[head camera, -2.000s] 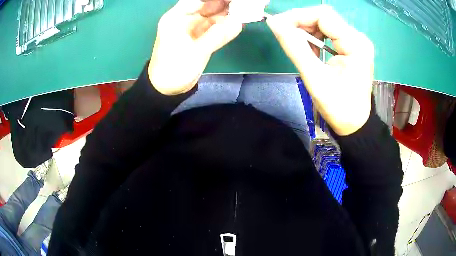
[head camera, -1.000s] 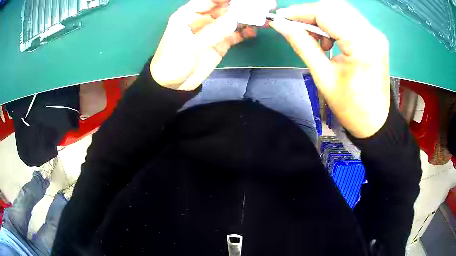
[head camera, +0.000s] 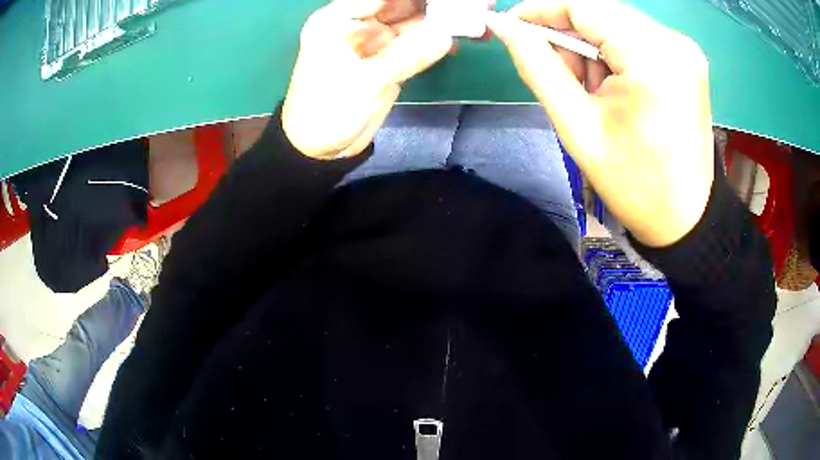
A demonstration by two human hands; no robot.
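Observation:
My left hand (head camera: pixel 355 76) is at the top centre above the green table, its fingertips partly cut off by the top edge. It holds a short white piece (head camera: pixel 463 18), which looks overexposed. My right hand (head camera: pixel 620 108) is to its right and holds a slim white rod (head camera: pixel 571 41) between thumb and fingers. The rod slants down to the right, and its left end is close to the white piece. Whether the two touch is too blurred to tell.
The green table (head camera: pixel 216 81) has a clear ribbed tray (head camera: pixel 99 31) at the upper left and another (head camera: pixel 782 31) at the upper right. Blue ribbed trays (head camera: pixel 640 314) are stacked below the table edge at the right. Red stools (head camera: pixel 211 171) and a person's leg (head camera: pixel 81 337) are beyond.
Both hands have shifted slightly to the right in the picture, still close together. The dark tip seen between them earlier no longer shows clearly. The person's leg at the lower left has moved.

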